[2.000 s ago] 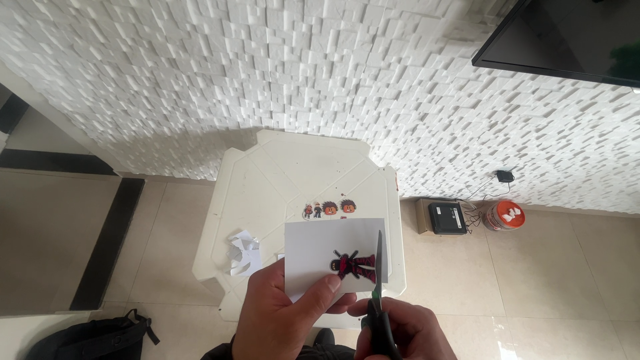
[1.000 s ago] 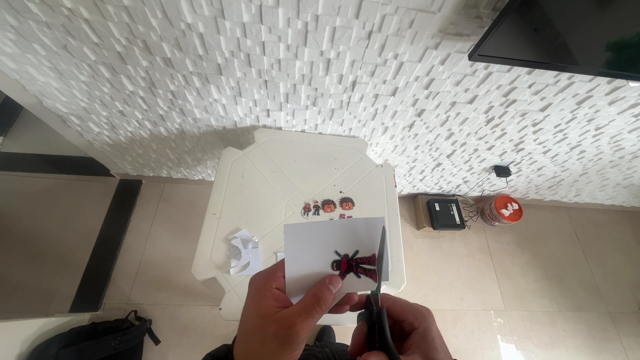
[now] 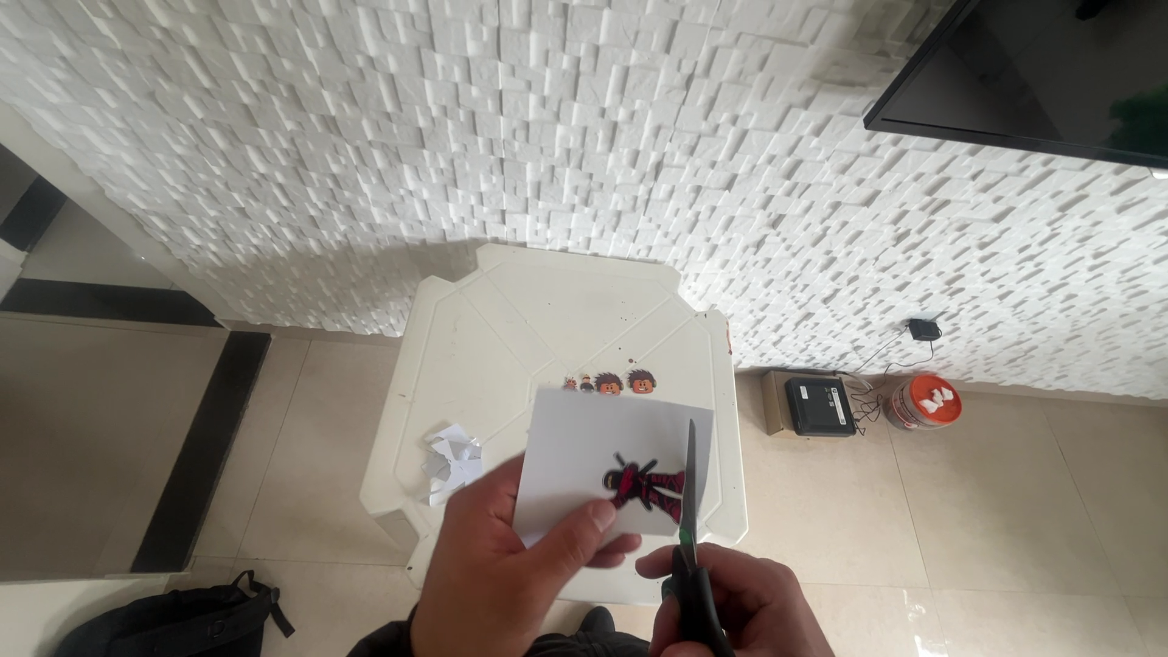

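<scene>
My left hand (image 3: 525, 552) pinches a sheet of white paper (image 3: 570, 447) between thumb and fingers, over a white plastic table. Printed on the sheet is a small black and pink figure (image 3: 643, 484). My right hand (image 3: 739, 602) is closed around the black handles of a pair of scissors (image 3: 691, 493), whose blades point away from me and lie along the paper's right side, just beside the figure's feet. Beyond the sheet, several small cut-out figures and heads (image 3: 641, 381) lie on the table. How far the blades are apart cannot be told.
Crumpled paper scraps (image 3: 453, 464) lie on the left of the white plastic table (image 3: 547, 310), which stands by a textured white wall. On the floor at right are a black electronic box (image 3: 819, 407), cables and a red-lidded tub (image 3: 926, 403). A black backpack (image 3: 182, 620) is at lower left.
</scene>
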